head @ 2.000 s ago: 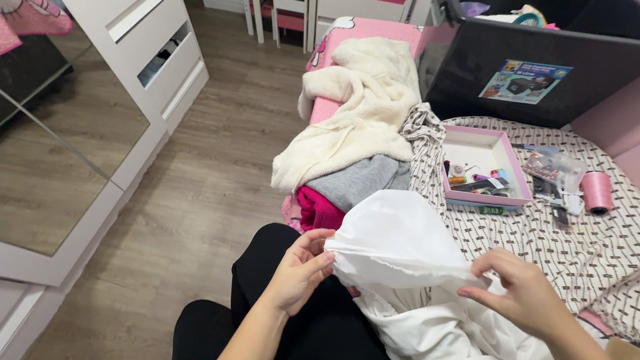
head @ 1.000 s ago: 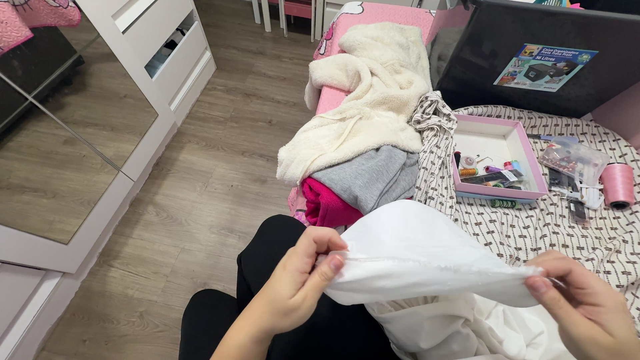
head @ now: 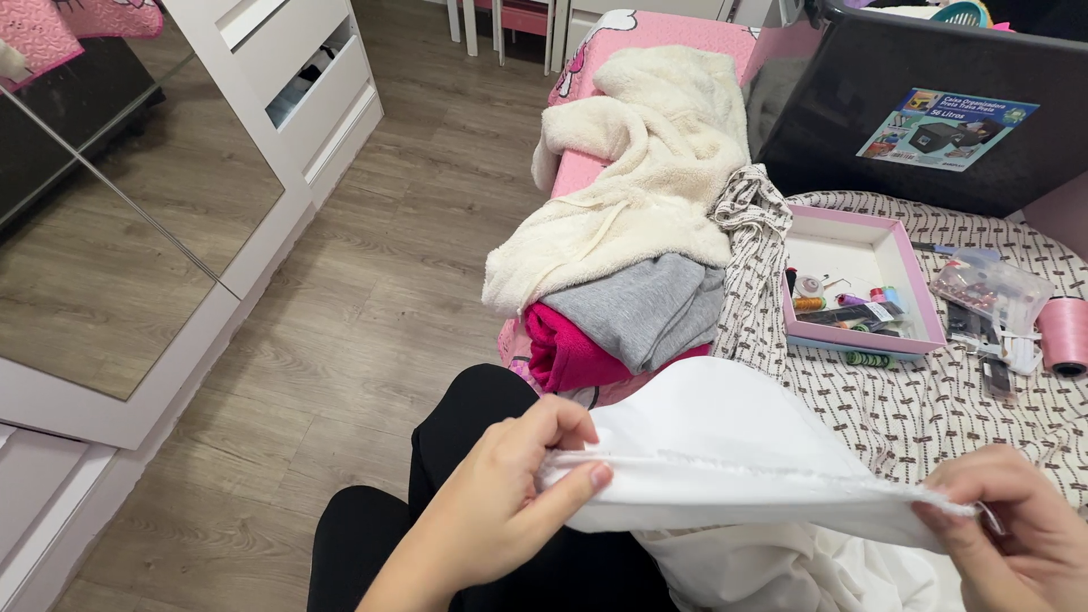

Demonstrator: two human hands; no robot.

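Observation:
A piece of white fabric (head: 722, 433) is stretched between my two hands, above my lap. My left hand (head: 518, 493) pinches its left end between thumb and fingers. At the right end, my right hand (head: 994, 518) grips the edge, where a seam with frayed threads runs across. More white fabric (head: 807, 569) lies bunched below, over my lap and the patterned cloth. Just beyond my left hand are a folded grey garment (head: 642, 306) and a bright pink towel-like cloth (head: 569, 353), with a cream fleece blanket (head: 646, 187) on top.
On the patterned cloth (head: 875, 416) sits a pink-edged box (head: 922, 293) holding thread spools. Beside it are a clear plastic case (head: 994, 285) and a pink thread cone (head: 1062, 336). A black storage bin (head: 816, 127) stands behind; a mirrored white cabinet (head: 297, 204) is at left.
My right hand has moved to the right and now holds the fabric's far end, pulling the edge out longer than two seconds ago. My left hand keeps its hold.

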